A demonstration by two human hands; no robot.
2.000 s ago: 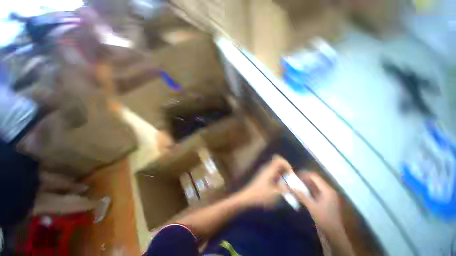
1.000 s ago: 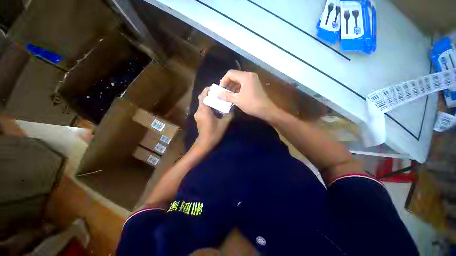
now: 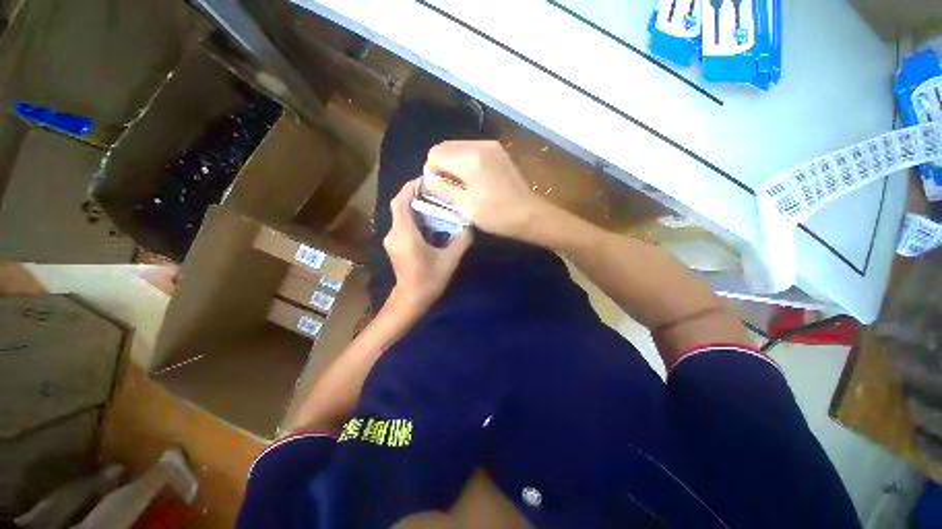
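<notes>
A small white retail box [image 3: 440, 219] is held over my lap, below the table's front edge. My left hand [image 3: 418, 248] grips the box from the left and below. My right hand [image 3: 480, 186] is at its upper end, with the fingers bent over it. Part of the box is hidden by my fingers. A dark spot shows at its lower edge; I cannot tell if it is an opening or print.
The white table [image 3: 578, 98] bears blue-and-white flat boxes [image 3: 728, 41] and a curling barcode label strip [image 3: 847, 178]. At left, an open carton [image 3: 222, 356] holds brown boxes [image 3: 303, 284], beside a carton of black cables [image 3: 212, 176].
My right hand has shifted slightly left and its fingers have curled over the box's upper end. The box is tilted differently, and less of its white face shows.
</notes>
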